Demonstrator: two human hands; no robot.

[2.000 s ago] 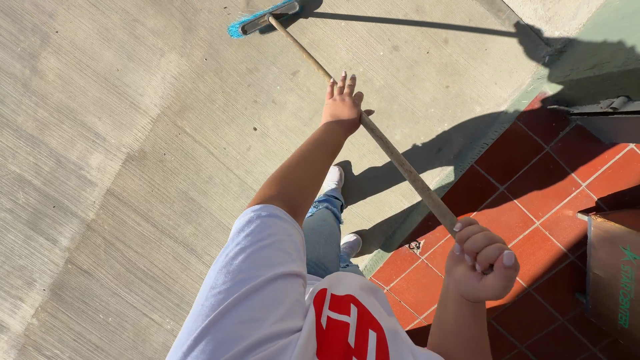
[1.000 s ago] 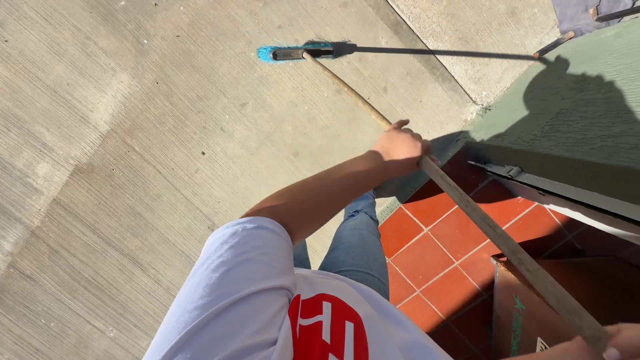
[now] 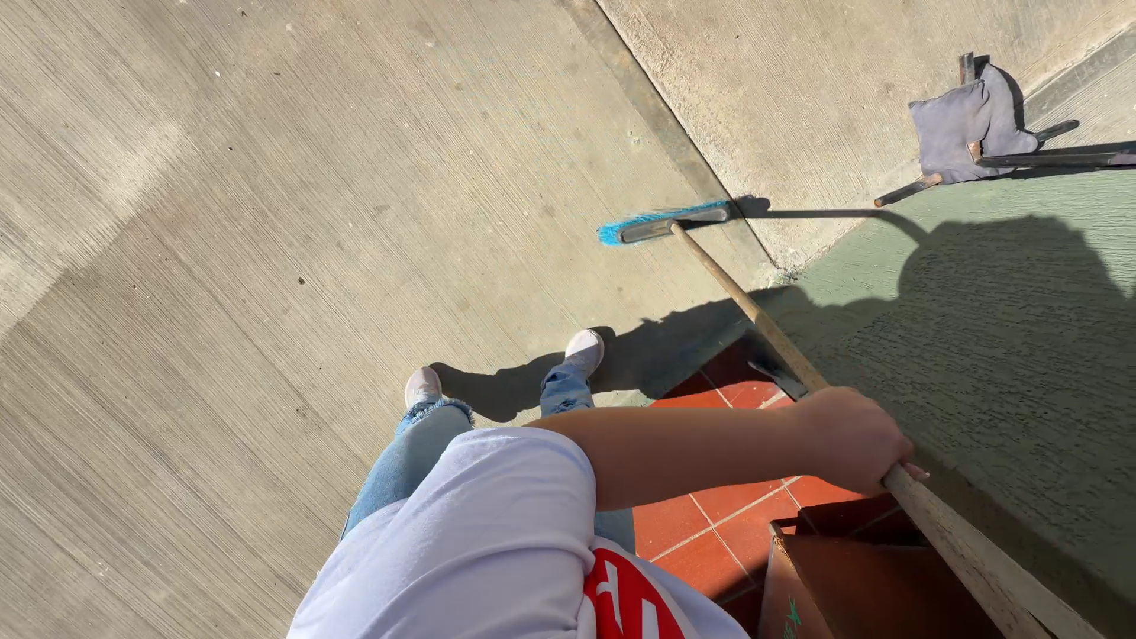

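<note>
My left hand [image 3: 852, 439] grips the wooden handle [image 3: 750, 306] of a push broom, its arm stretched out to the right across my body. The broom head [image 3: 674, 224], dark with blue bristles, rests on the ribbed concrete ground, up and to the left of that hand. From the hand the handle runs on down to the lower right corner and leaves the frame there. My right hand is out of view. Both feet, in light shoes, stand on the concrete below the broom head.
Red floor tiles [image 3: 701, 532] and an open cardboard box [image 3: 879, 586] lie below my left arm. A textured green wall [image 3: 1003, 355] stands at the right. Beyond it is a grey cloth or cushion [image 3: 958, 129] on wooden legs. A joint crosses the concrete near the broom head.
The broom head has moved right over the concrete, up to the joint. My left hand has swung to the right with the handle. My right hand, seen at the handle's lower part before, has left the view.
</note>
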